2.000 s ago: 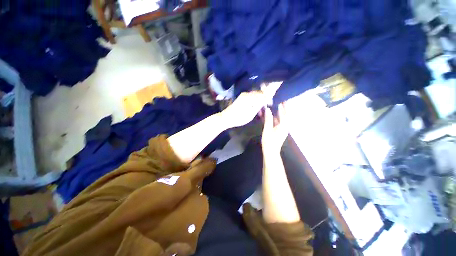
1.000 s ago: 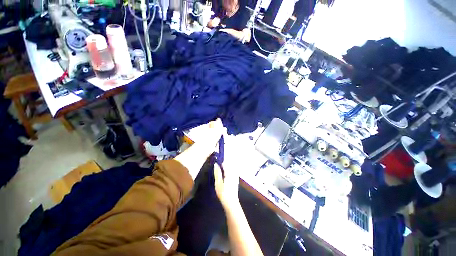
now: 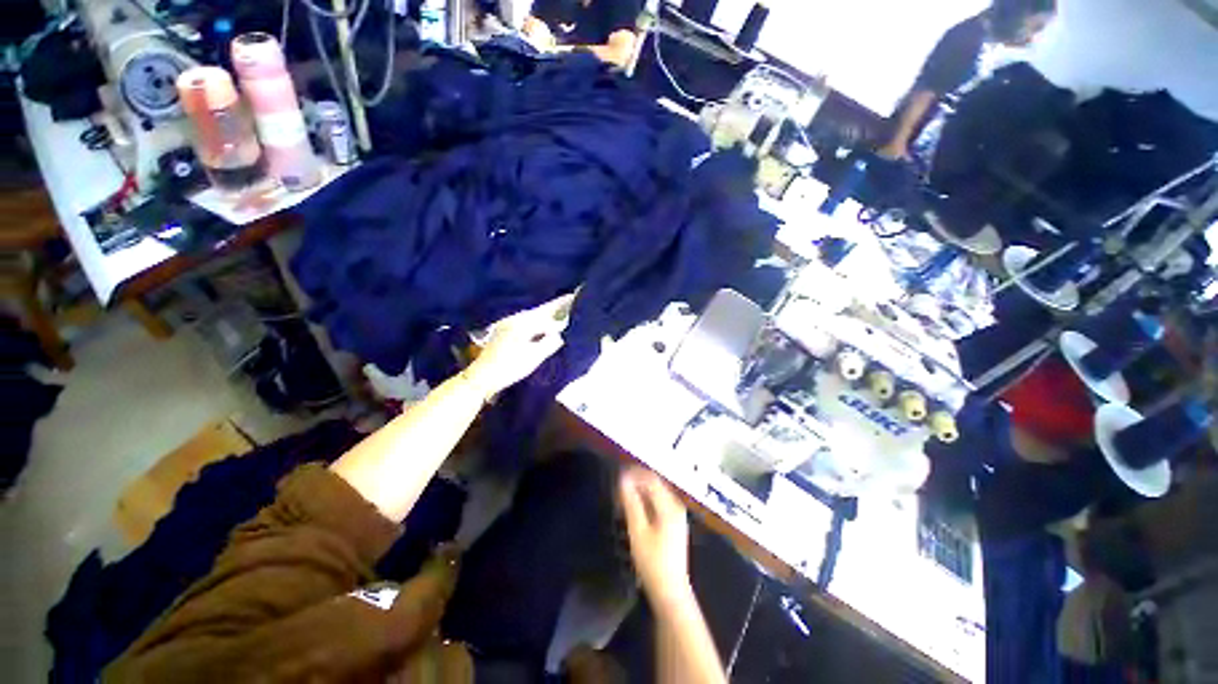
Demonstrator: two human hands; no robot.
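Observation:
My left hand (image 3: 525,344) is at the near edge of a large crumpled navy garment pile (image 3: 468,201), its fingers closed on navy cloth (image 3: 541,388) that hangs over the table's front edge. My right hand (image 3: 655,524) is empty, fingers loosely apart, just in front of the table edge, right of the hanging cloth. The white overlock machine (image 3: 862,408), with round cream knobs, stands right of the pile. Its pale grey cover plate (image 3: 719,350) is tilted up. The fingertips of my left hand are partly hidden against the cloth.
The white machine table (image 3: 608,388) has a brown edge. Pink bottles (image 3: 274,114) and a can stand on a side table at left. Dark blue thread cones (image 3: 1162,434) are at right. Navy cloth (image 3: 200,535) lies low at left. Two people are partly visible beyond the tables.
My hands, together at the cloth before, are now apart: the right has let go and moved right and down. Navy cloth now hangs below my left hand. The view has swung towards the machine.

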